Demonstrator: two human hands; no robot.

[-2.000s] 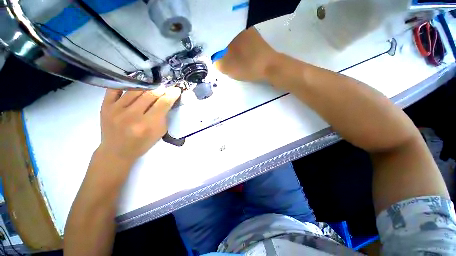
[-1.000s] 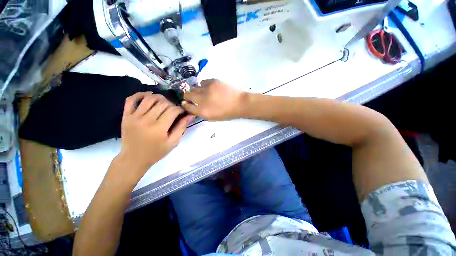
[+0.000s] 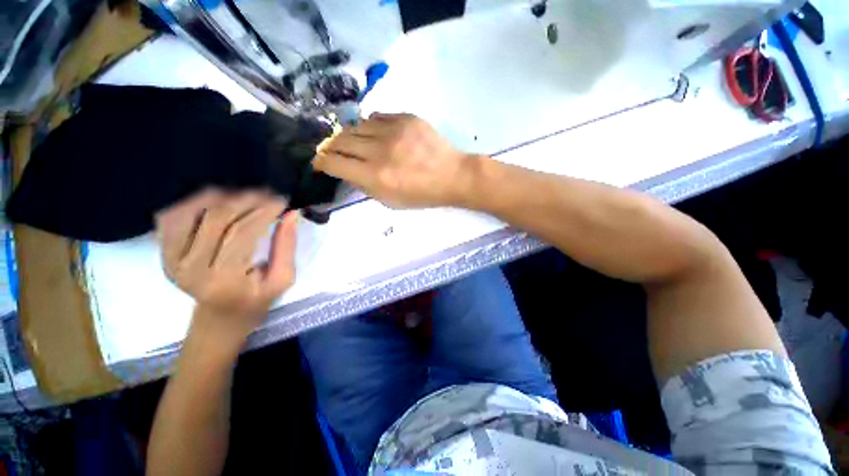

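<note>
A black fabric piece (image 3: 140,158) lies across the left of the white machine bed, its narrow end at the needle area (image 3: 326,93). My right hand (image 3: 396,160) pinches that narrow end just below the presser foot, fingertips at a small lit spot. My left hand (image 3: 228,246) is blurred, at the front edge of the black piece, fingers curled; whether it grips the cloth cannot be told. The blue tab (image 3: 374,74) is just right of the needle area. The exact needle contact is hidden by fingers and metal parts.
The chrome front part (image 3: 223,60) of the machine stands above the cloth. A black strip (image 3: 431,11) hangs at the top. Red-handled scissors (image 3: 756,82) and a blue cord (image 3: 802,79) lie at the right end. Brown cardboard (image 3: 56,316) lines the left edge. The ruler-marked front edge (image 3: 419,279) runs above my lap.
The black piece, absent at the needle two seconds ago, lies there in the later frames. Since one second ago, my left hand has moved left and away from my right hand, which stays by the needle.
</note>
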